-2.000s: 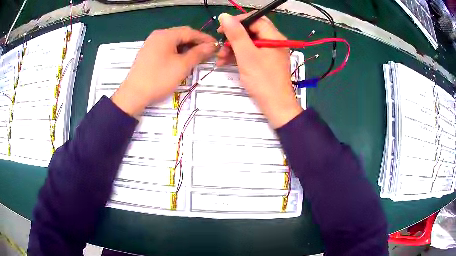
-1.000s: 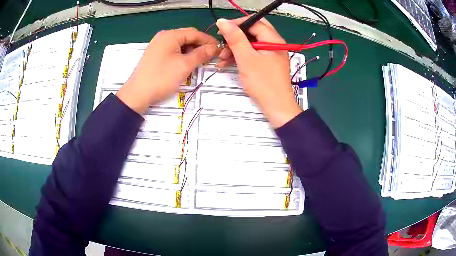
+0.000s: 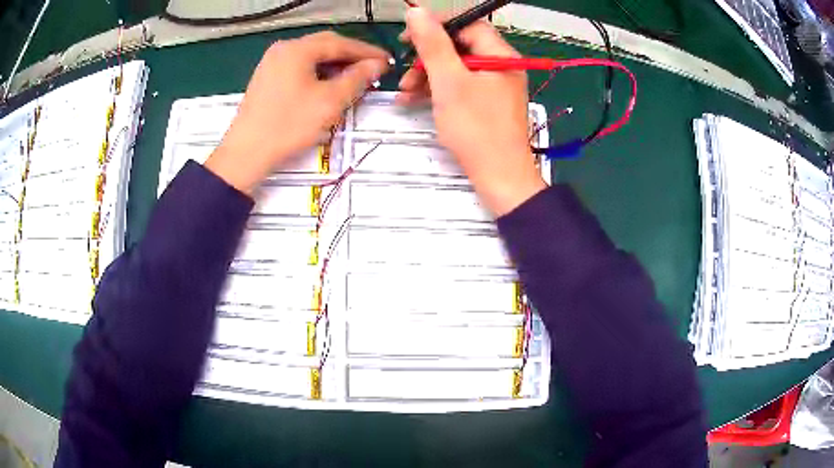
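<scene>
My right hand (image 3: 475, 119) holds the red test probe (image 3: 503, 64) and the black test probe (image 3: 471, 16) together, tips toward my left hand. My left hand (image 3: 293, 105) has its thumb and fingers pinched near a tiny pale lead connector (image 3: 390, 62); another pale tip (image 3: 376, 84) shows just below the fingertips. The probe tips are too small to tell if they touch. Below lies a white blister tray (image 3: 366, 405) with pouch cells (image 3: 421, 245) in two columns, each with yellow tape (image 3: 315, 338) and thin leads at one end.
Tray stacks lie at the left (image 3: 69, 192) and right (image 3: 764, 247) on the green mat (image 3: 631, 192). Test leads (image 3: 631, 96) loop right of my right hand, with a blue sleeve (image 3: 560, 149). A red stool (image 3: 768, 422) is at the lower right.
The lead that ran up from the tray to my fingers now lies free over the tray. My left hand has moved slightly left and up, and a gap shows between the hands.
</scene>
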